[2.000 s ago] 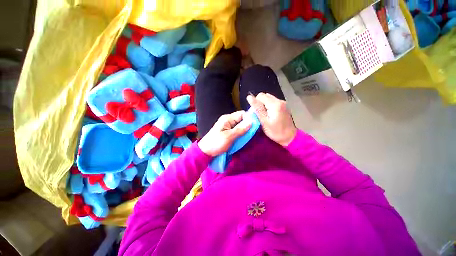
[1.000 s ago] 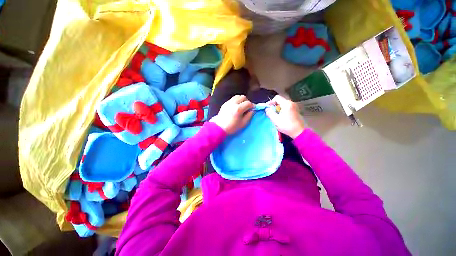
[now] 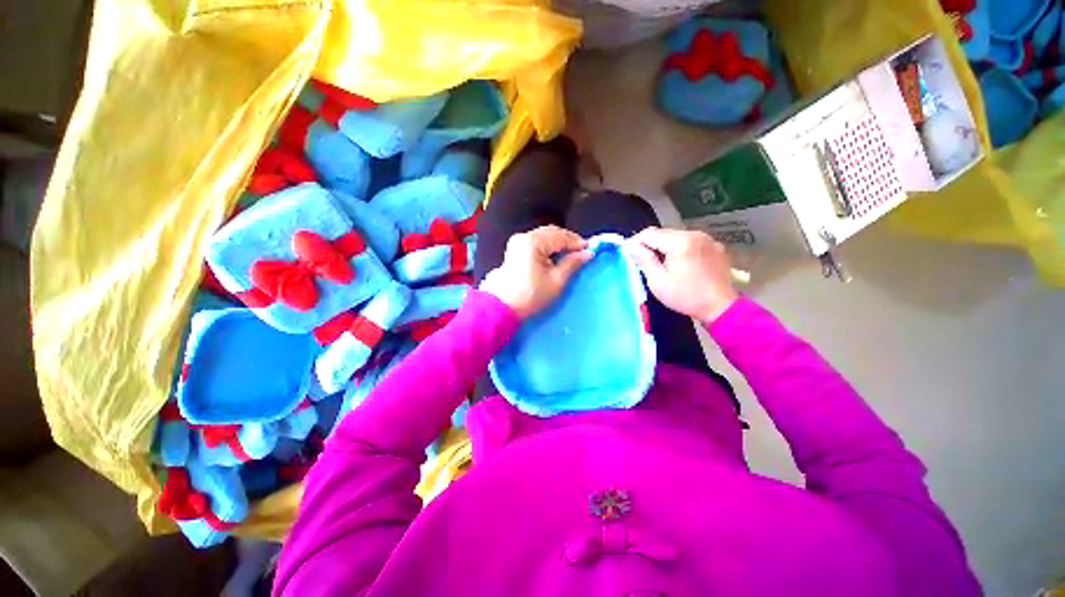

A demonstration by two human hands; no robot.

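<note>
A blue plush piece (image 3: 572, 338) lies on the lap with its shallow tray face up. A bit of red shows at its right edge. My left hand (image 3: 534, 271) pinches its rim at the upper left. My right hand (image 3: 683, 271) pinches the rim at the upper right, close to the left hand. A thin pale yellow handle (image 3: 740, 276) sticks out past the right hand's outer side; its point is hidden.
A yellow bag (image 3: 105, 268) full of blue and red plush pieces stands at the left. A white and green box (image 3: 806, 175) with small items is at the upper right. One plush piece (image 3: 715, 99) lies on the floor beyond; another yellow bag (image 3: 1016, 187) is at the right.
The plush piece was folded, then opened with its tray face up. The right hand has shifted slightly, and the pale yellow handle now shows beyond it.
</note>
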